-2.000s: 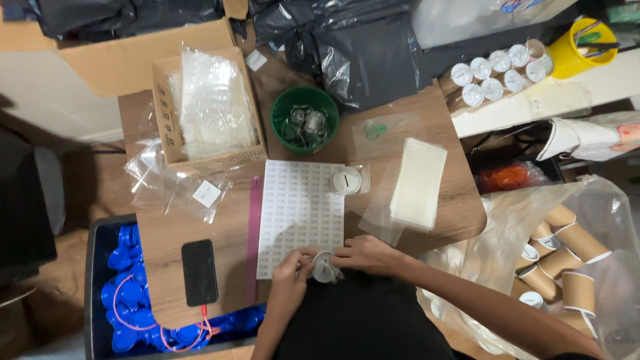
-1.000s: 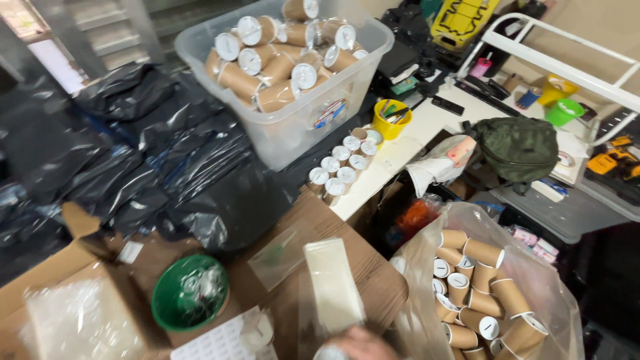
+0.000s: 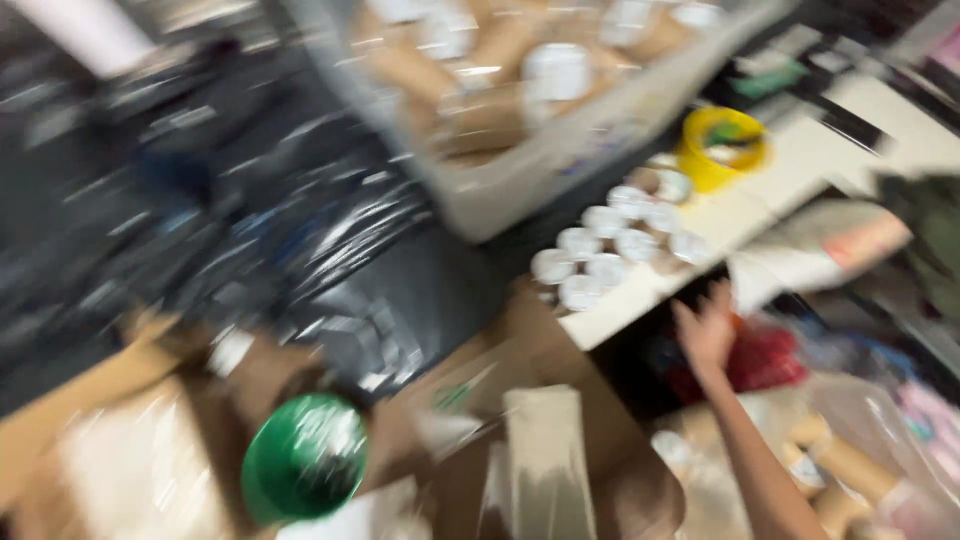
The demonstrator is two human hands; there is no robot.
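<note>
My right hand (image 3: 706, 330) reaches out with its fingers apart and nothing visible in it, beside the edge of the white shelf (image 3: 622, 319) and a red plastic-wrapped bundle (image 3: 769, 356). Left of it on the shelf, brown cardboard tubes with white lids (image 3: 604, 240) stand grouped near a yellow tub (image 3: 721, 150). My left hand is out of view. A stack of cream paper sleeves or bags (image 3: 551, 457) lies on the brown table (image 3: 619, 420). The frame is strongly blurred.
A large translucent bin (image 3: 480, 202) of cardboard tubes stands at the top. Black plastic bags (image 3: 247, 187) fill the left. A green bowl (image 3: 262, 469) and an open cardboard box (image 3: 90, 375) are at lower left; a clear bag of tubes (image 3: 847, 405) is at lower right.
Two seconds ago both hands were together at the table's near edge, around a small pale item. Now my right hand is stretched out by the shelf. The view has swung far toward the right side.
</note>
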